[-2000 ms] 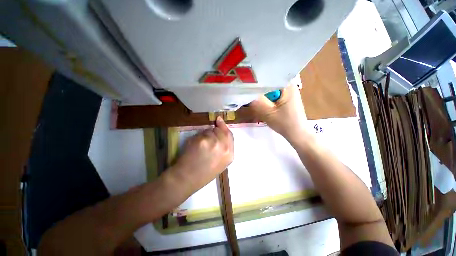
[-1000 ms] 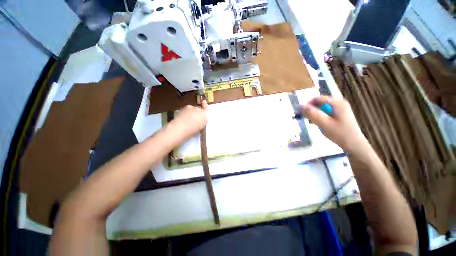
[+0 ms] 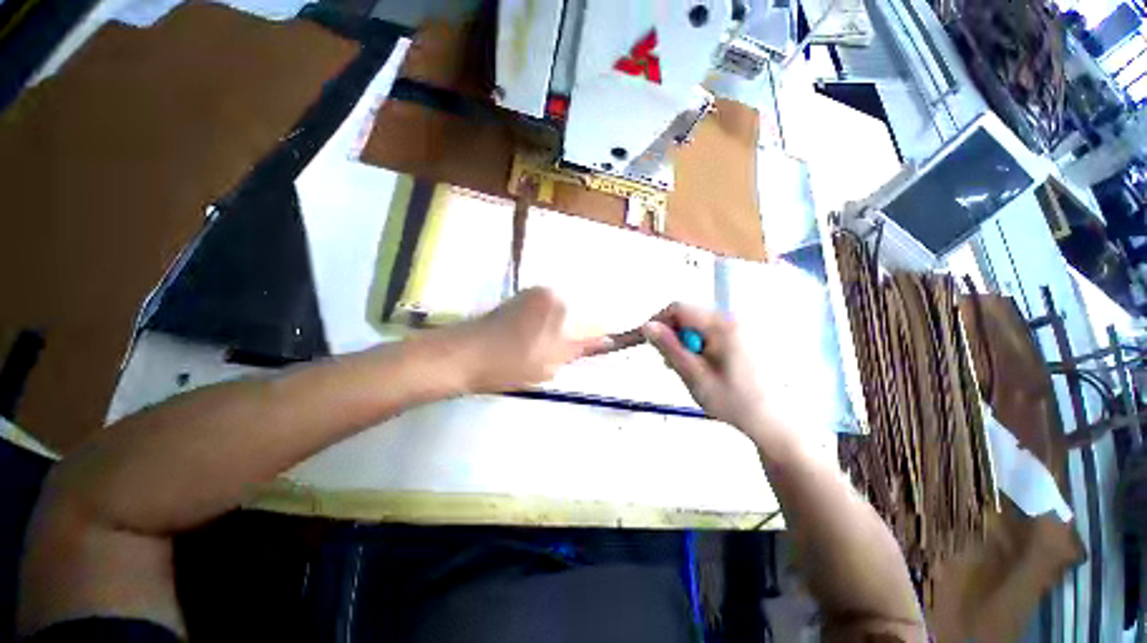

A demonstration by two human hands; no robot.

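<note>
A brown panel (image 3: pixel 717 189) lies under the yellow clamp (image 3: pixel 604 185) of the sewing machine head (image 3: pixel 629 88). A narrow brown strap (image 3: pixel 517 245) runs from the clamp over the white template (image 3: pixel 604 270) towards my left hand. My left hand (image 3: pixel 531 342) holds the strap. My right hand (image 3: pixel 711 364) holds the strap's end between thumb and finger, and a small tool with a turquoise handle (image 3: pixel 691 340) sits in its fist. A short piece of strap (image 3: pixel 629 338) shows between the two hands. The tool's tip cannot be made out.
A stack of brown panels with straps (image 3: pixel 912 402) lies on the right, below a control panel (image 3: pixel 966 195). Large brown panels (image 3: pixel 151 163) lie at the left beside a black sheet (image 3: pixel 245 270). The white table's front edge (image 3: pixel 528 505) is close to me.
My left hand has moved from the clamp down towards the table front. My right hand has come in beside it and taken the strap's end. The strap no longer hangs straight over the front edge.
</note>
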